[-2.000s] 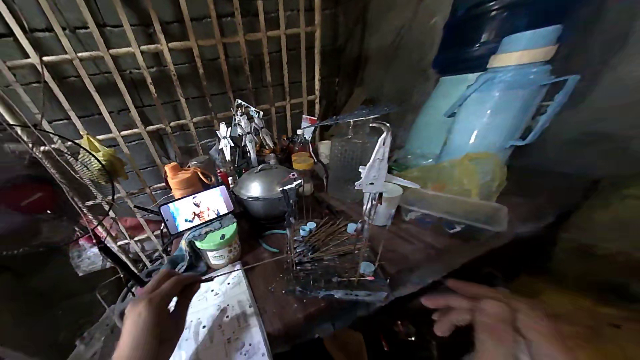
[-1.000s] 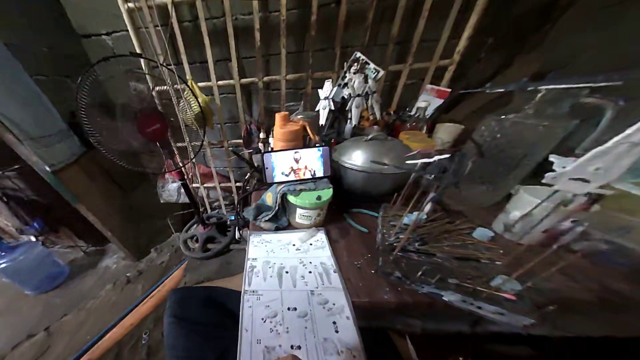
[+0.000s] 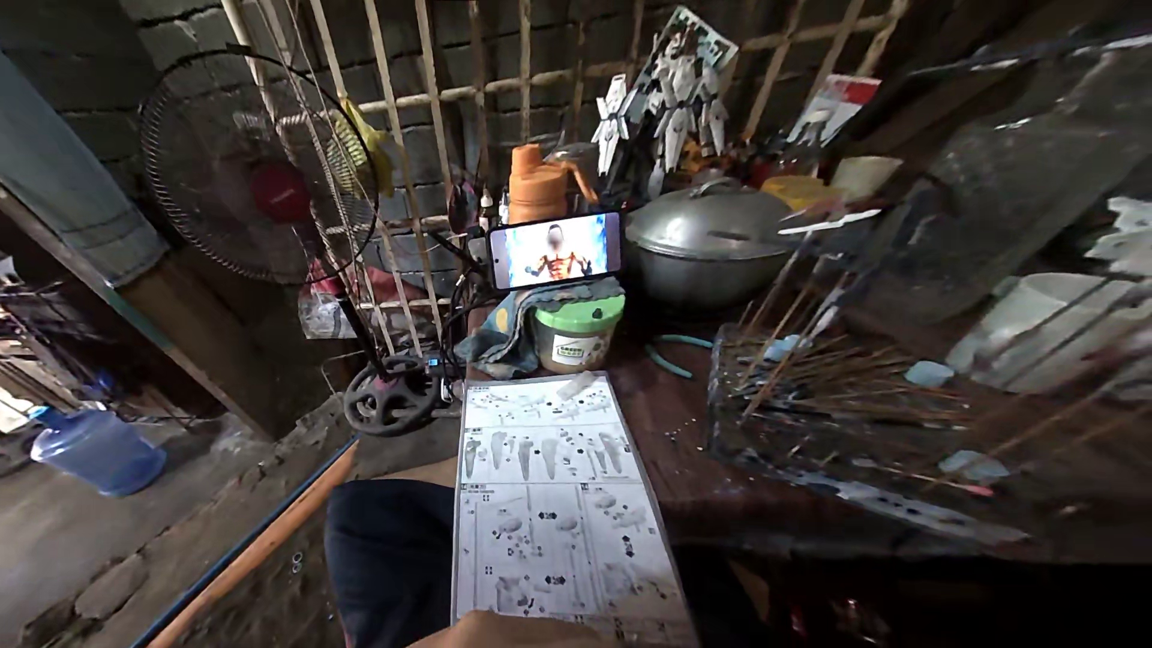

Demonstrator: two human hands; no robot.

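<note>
Only part of my left hand [image 3: 517, 632] shows, at the bottom edge over the lower end of a printed instruction sheet [image 3: 540, 459]; its fingers are mostly cut off, so its grip is unclear. My right hand is out of view. The sheet bears line drawings of model parts and lies partly on the dark table, partly over my lap. To the right, a clear tray [image 3: 720, 396] holds many thin sticks [image 3: 846, 396] and pale blue clips [image 3: 929, 373]. Behind stand white model robot figures [image 3: 681, 99]. Light blue-handled pliers [image 3: 673, 356] rest near the tray.
A phone [image 3: 556, 250] leans above a green-lidded tub [image 3: 579, 328] and a cloth [image 3: 504, 337]. Behind are an orange bottle [image 3: 537, 184] and a lidded metal pot [image 3: 711, 238]. A fan [image 3: 270, 171] stands left, a water jug [image 3: 97, 450] on the floor, and a white cup [image 3: 1035, 333] right.
The view has swung left. Two seconds ago both hands showed, the left beside the sheet and the right before the tray; now only the left shows, at the sheet's lower end.
</note>
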